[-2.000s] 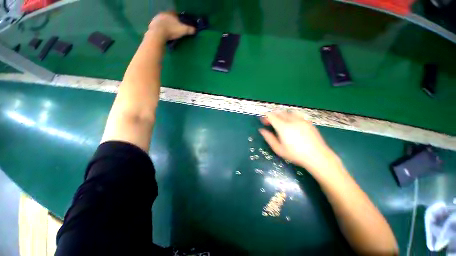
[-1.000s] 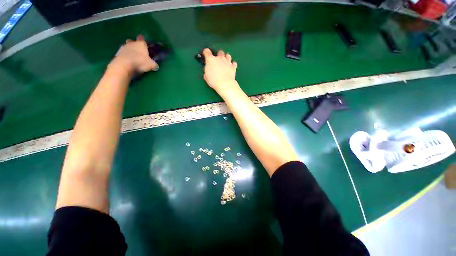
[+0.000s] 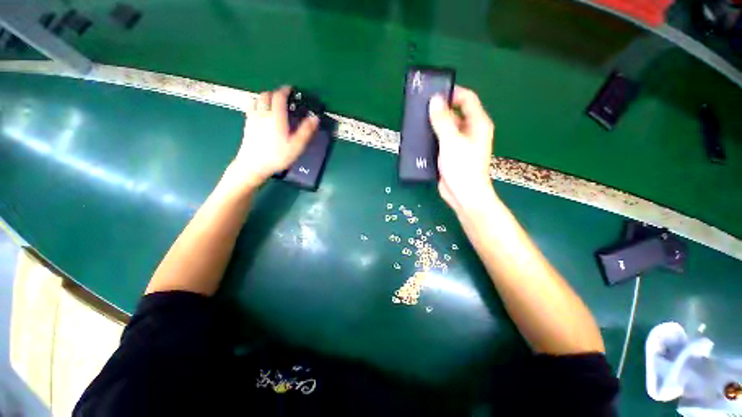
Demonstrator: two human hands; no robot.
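My right hand [image 3: 468, 142] holds a black device housing [image 3: 416, 134] by its right side, over the pale edge rail, its flat face with small pale marks towards me. My left hand [image 3: 275, 137] is around black housings [image 3: 309, 159] at the rail left of it; more than one seems to be there, but the fingers hide part of them. Small pale-gold rings [image 3: 419, 265] lie in a loose pile with strays on the green worktop, below the right-hand housing and between my forearms.
Two crossed black housings [image 3: 633, 259] lie on the worktop at right. A crumpled white bag [image 3: 669, 358] is at lower right. The pale rail [image 3: 569, 191] divides worktop and green belt [image 3: 521, 73]. Black housings [image 3: 612, 99] lie on the belt at both sides. Something red [image 3: 639, 6] is at the far edge.
Both hands have drawn back from the belt towards the rail. Housings have come along in the left hand, and the right hand now holds one up. The camera view has shifted.
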